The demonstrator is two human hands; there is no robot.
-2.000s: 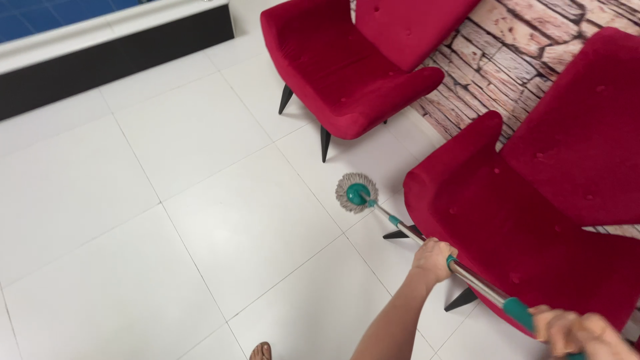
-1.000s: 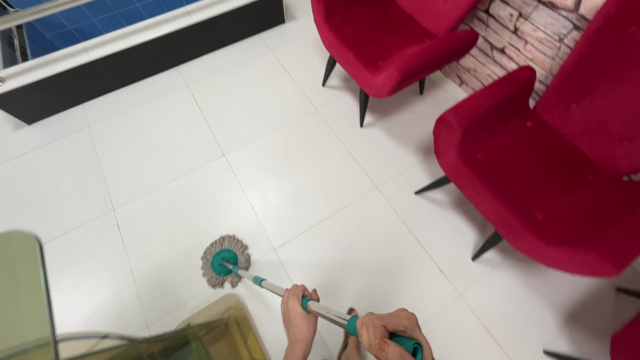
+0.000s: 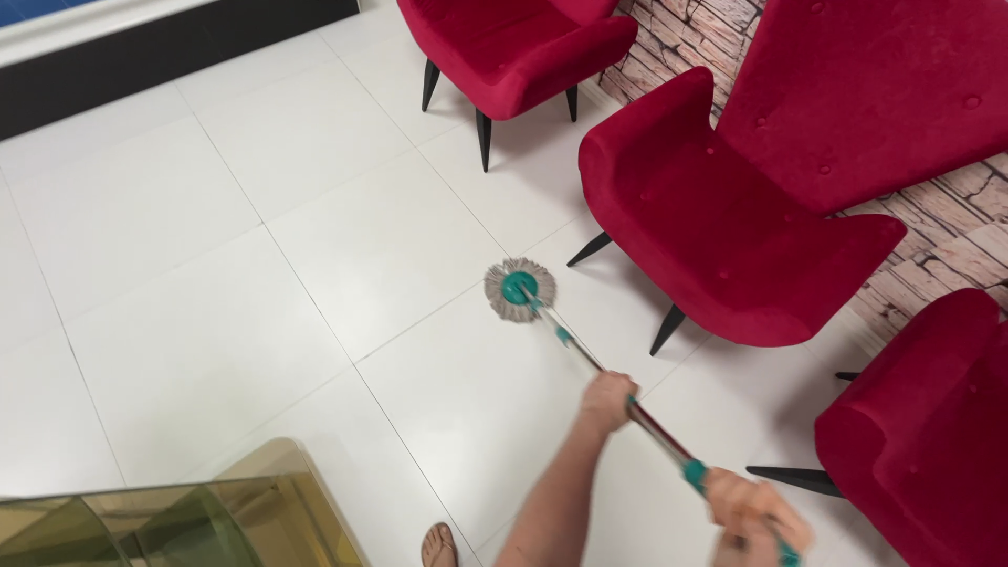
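Note:
A round spin mop with grey strands and a teal centre (image 3: 520, 288) lies on the white tiled floor (image 3: 425, 370), left of the middle red armchair's front leg. Its metal handle with teal joints runs down to the right. Around the handle's middle, my left hand (image 3: 609, 400) is closed. My right hand (image 3: 756, 512), blurred, grips the upper handle near its teal grip, close to the bottom edge of the view.
Red velvet armchairs (image 3: 709, 228) with black tapered legs line a stone-patterned wall (image 3: 677, 47). A glass table (image 3: 181, 520) stands at bottom left. A black base (image 3: 181, 59) edges the floor at upper left. A sandalled foot (image 3: 439, 545) shows below.
Since one second ago the mop head has moved from beside the glass table toward the middle armchair's legs. Both hands have stayed on the handle. The view has shifted.

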